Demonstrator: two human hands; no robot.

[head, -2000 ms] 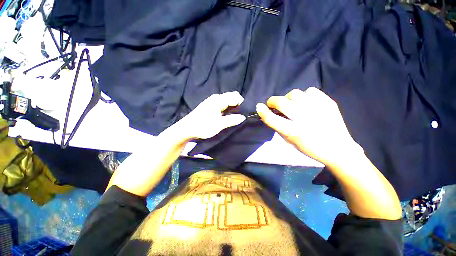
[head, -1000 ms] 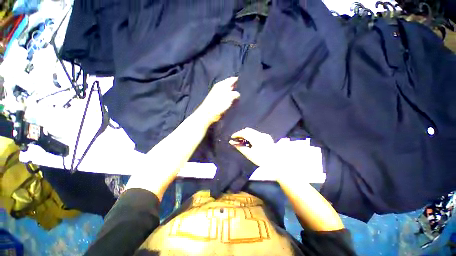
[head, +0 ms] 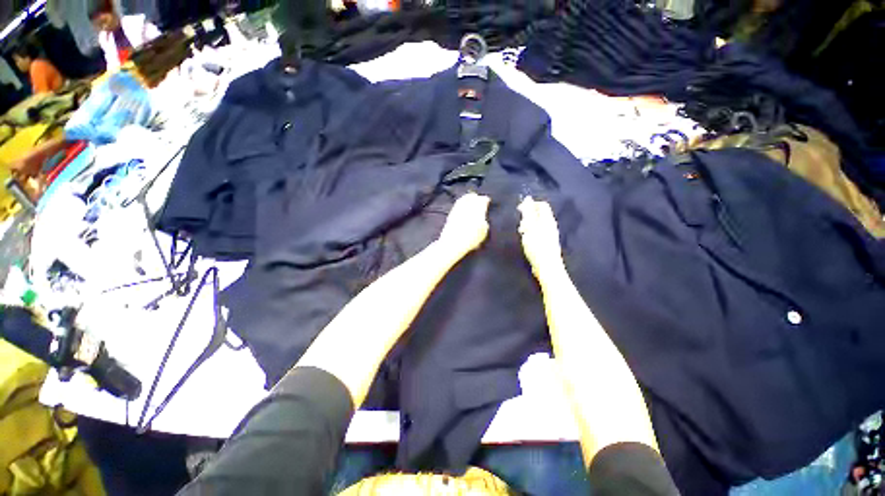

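Note:
A dark navy garment point(head: 466, 320) lies over another navy jacket point(head: 330, 232) on the white table point(head: 262, 395). My left hand point(head: 468, 221) is closed on its upper edge, just below a dark hanger hook point(head: 478, 160). My right hand point(head: 536, 225) is at the same edge a little to the right, fingers bent on the cloth; the fingertips are overexposed. The garment hangs down past the table's front edge. A pale ring-shaped hook point(head: 473, 46) shows above the jacket collar. I cannot tell whether a small tool is in my right hand.
Another navy jacket with a pale disc point(head: 794, 317) lies at right. A black hanger point(head: 184, 351) and a black gun-like tool point(head: 92, 356) lie at left. More hangers point(head: 670, 145) and dark garments are at the back right. People point(head: 121, 34) show at top left.
My view has tilted up. Both hands have moved from the table's front edge up to the garment's top edge by the hanger hook. The garment now lies straighter, lengthwise toward me.

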